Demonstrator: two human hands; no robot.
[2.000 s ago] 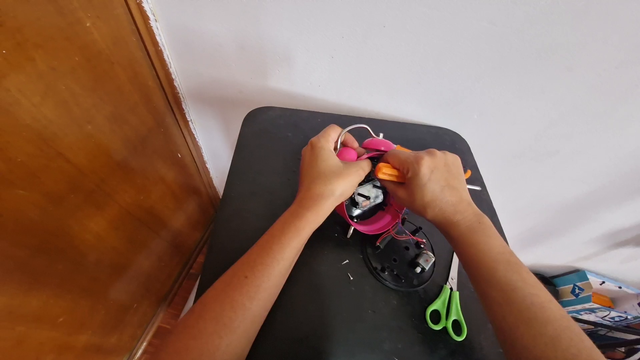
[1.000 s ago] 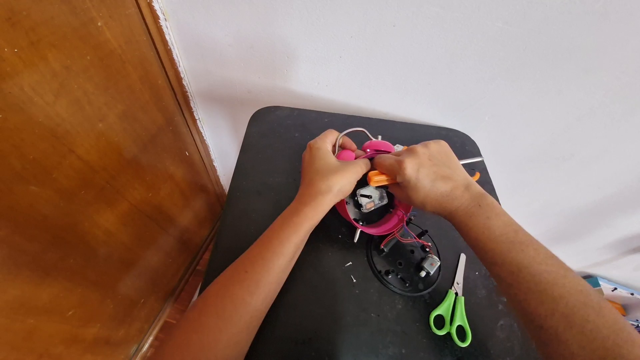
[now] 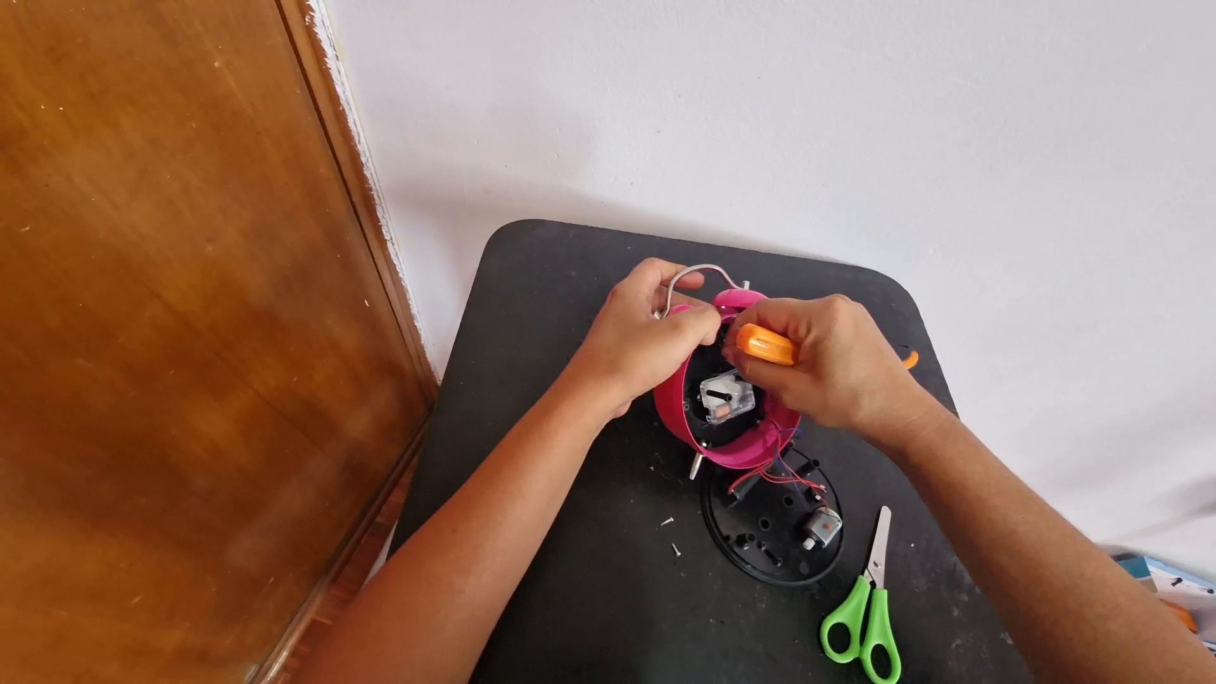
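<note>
A pink twin-bell alarm clock (image 3: 673, 399) lies with its inside exposed on a black table. Within its case is a clear-cased clock movement (image 3: 728, 396). My left hand (image 3: 643, 332) grips the clock's upper left, by the bell and the curved metal handle (image 3: 701, 270). In my right hand (image 3: 834, 366) is an orange-handled tool (image 3: 766, 345), held over the upper part of the case; its working end is hidden. Red and blue wires (image 3: 771, 472) run from the case to the round black back cover (image 3: 719, 546), which carries a small motor (image 3: 823, 525).
Green-handled scissors (image 3: 864, 622) lie right of the back cover. Two small screws (image 3: 672, 535) rest to its left. An orange hooked end (image 3: 910, 360) shows by the table's right edge. A white wall (image 3: 760, 123) stands behind, a wooden door (image 3: 171, 285) at the left.
The orange tool handle has swung from pointing sideways to tilting up toward the camera in my right hand. My left hand has kept its hold on the clock.
</note>
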